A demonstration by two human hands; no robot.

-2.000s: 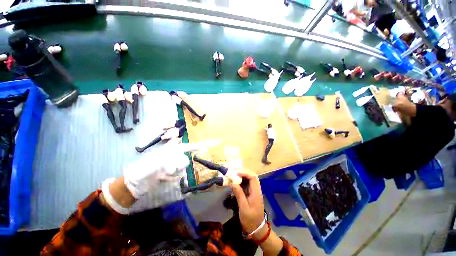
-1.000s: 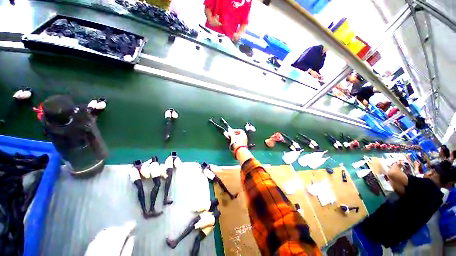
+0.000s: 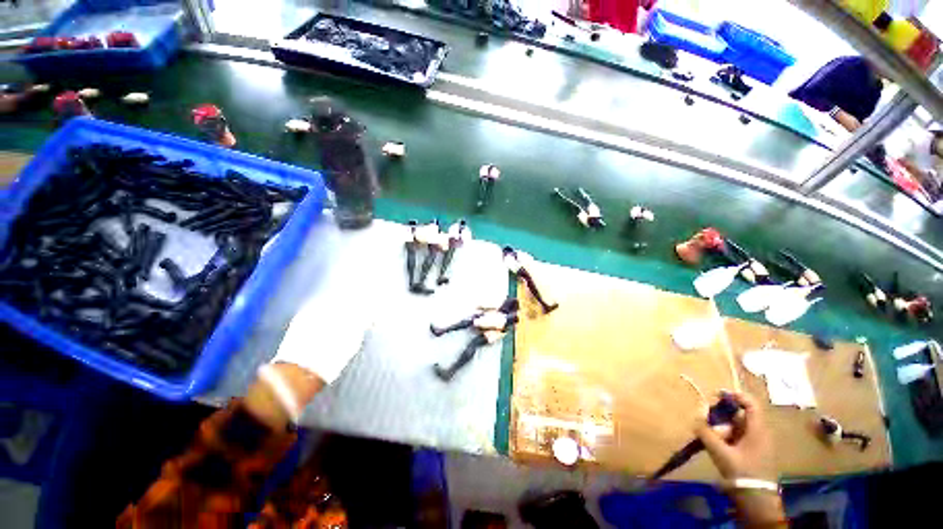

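Observation:
My left hand [image 3: 323, 336], in a white glove, is over the pale foam mat [image 3: 414, 403], beside the blue bin of black legs [image 3: 155, 377]. It is overexposed, so its fingers cannot be made out. My bare right hand [image 3: 742, 444] is over the tan work board [image 3: 631, 351], with its fingers on a part-built figure piece [image 3: 677, 459]; a black leg sticks out to the lower left. Several leg-and-hip pieces [image 3: 434, 243] lie at the mat's back edge, and more [image 3: 481, 331] lie near its right side. A two-legged piece [image 3: 589, 214] lies on the belt.
The green conveyor belt [image 3: 538, 165] runs behind, with a dark bottle [image 3: 346, 170], red and tan pieces [image 3: 698, 245] and white pointed pieces [image 3: 770, 297]. A black tray [image 3: 357, 52] is farther back. A white disc [image 3: 566, 449] is at the board's near edge. Other people show at upper right.
The view has turned left. My right hand has left the two-legged piece on the belt, come back over the board and taken a piece there. My left hand is now nearer the bin.

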